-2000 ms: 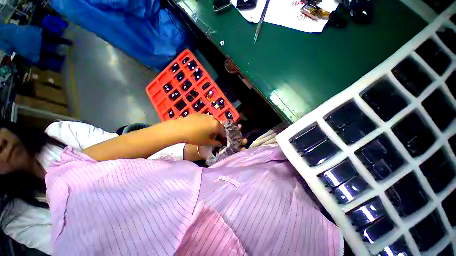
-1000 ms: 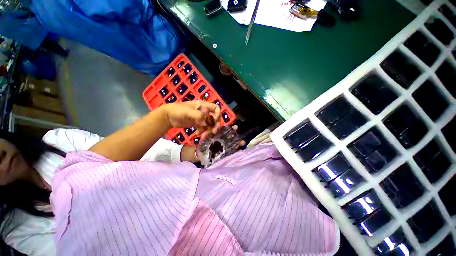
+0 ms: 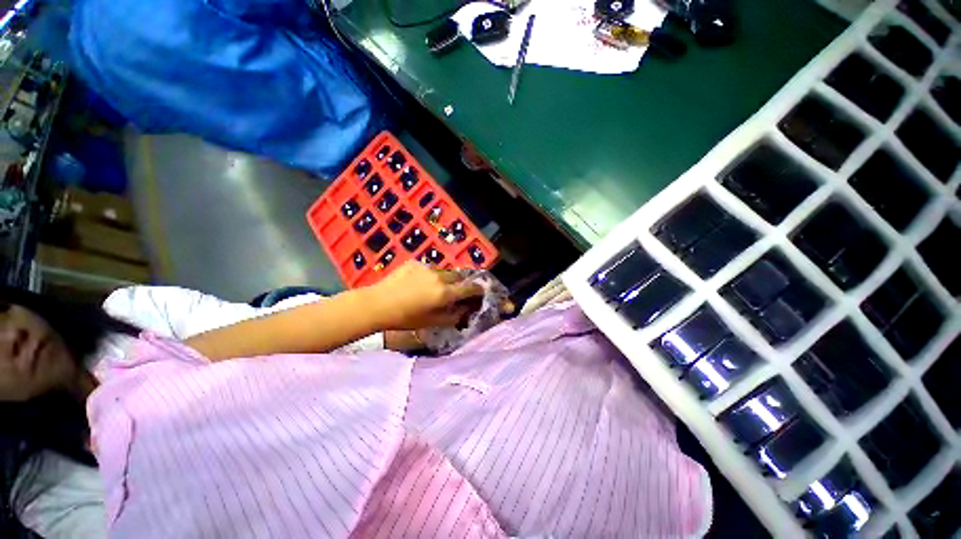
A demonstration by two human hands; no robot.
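Neither of my hands is in view. The white compartment tray [image 3: 671, 392] fills the right side, its pockets holding glossy black casings [image 3: 759, 416], several of them in pairs. A red-orange tray [image 3: 331, 227] with small dark parts in many pockets is at centre left. Another person's bare hand [image 3: 422, 295] is at a crinkled greyish clear plastic bag [image 3: 479, 316], just below the red-orange tray in the picture. The fingertips are partly hidden in the bag, and what they hold cannot be told.
Another person in pink striped clothing [image 3: 263, 432] fills the lower left. White paper [image 3: 569, 40] with dark and yellow parts lies on the green bench [image 3: 622, 137]. A thin rod [image 3: 521, 60] lies by the paper. Blue cloth or plastic [image 3: 221, 84] is at upper left.
The other person's hand was raised from the bag one second ago, with a small dark reddish thing at the fingers. It is now back at the bag. The view has shifted slightly.
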